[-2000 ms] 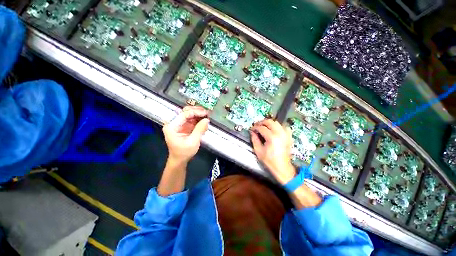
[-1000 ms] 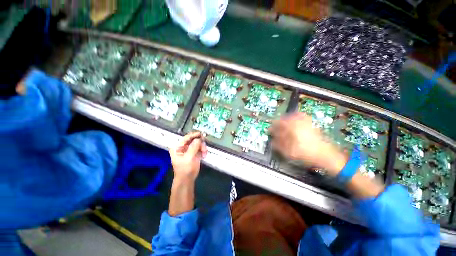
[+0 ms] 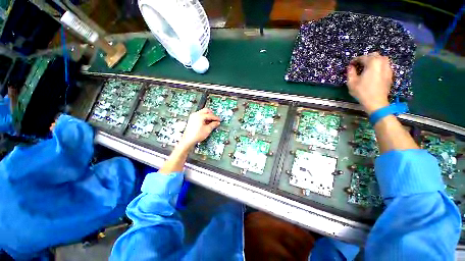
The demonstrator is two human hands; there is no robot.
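Observation:
Green circuit boards [image 3: 252, 153] sit four to a dark-framed pallet [image 3: 278, 168] in a row along the conveyor. My left hand [image 3: 201, 125] is over the pallet in front of me, finger and thumb together at the upper left board [image 3: 222, 105]; whether it pinches a small part cannot be told. My right hand [image 3: 370, 81], with a bright blue strap [image 3: 388, 111] on its wrist, is over the component pile [image 3: 326, 48], fingers curled. Its fingertips are over the dark glinting pieces; what they hold is hidden.
A white fan [image 3: 176, 30] stands behind the conveyor. Flat green panels [image 3: 133, 54] and a wooden block [image 3: 115, 55] lie at the back left. The pale metal rail [image 3: 244, 200] runs along the near side. A person in a blue smock [image 3: 66, 188] is at my left.
My right hand has moved from the pallets back to the component pile. My left hand has moved from the near rail onto the boards. The view has shifted, showing more of the fan.

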